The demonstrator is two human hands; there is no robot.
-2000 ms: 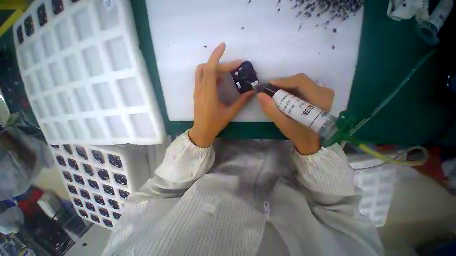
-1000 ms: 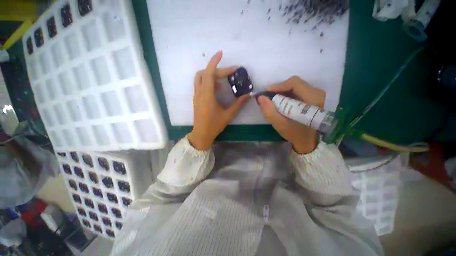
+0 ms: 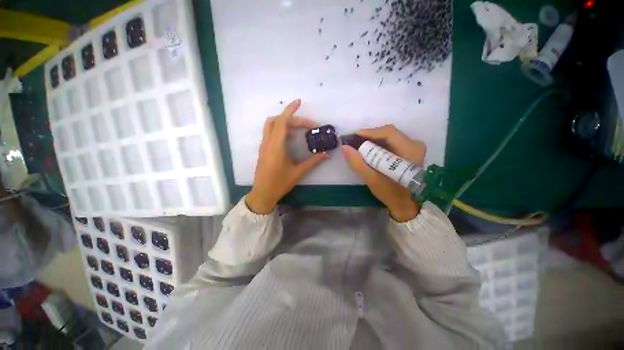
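Observation:
A small rounded black housing (image 3: 321,139) with white spots is over the white work sheet (image 3: 260,61). My left hand (image 3: 279,154) holds it between thumb and fingers from its left side. My right hand (image 3: 390,160) grips a white-labelled glue syringe (image 3: 388,164) like a pen. The syringe's dark front end points at the housing's right edge; whether the needle touches it cannot be told. A green adapter (image 3: 434,183) is on the syringe's rear. Tiny black parts (image 3: 419,34) are heaped at the sheet's far right.
A foam blister tray (image 3: 142,130) stands left, with black housings in its far row. A filled tray (image 3: 126,270) is lower left, another tray (image 3: 510,273) lower right. Tissue (image 3: 503,34) and a spare syringe barrel (image 3: 551,51) lie right. A pale air hose (image 3: 496,154) crosses the green bench.
The housing has turned in my left hand and now lies more level. The syringe tip has shifted from over the housing to its right edge. The whole view has also shifted.

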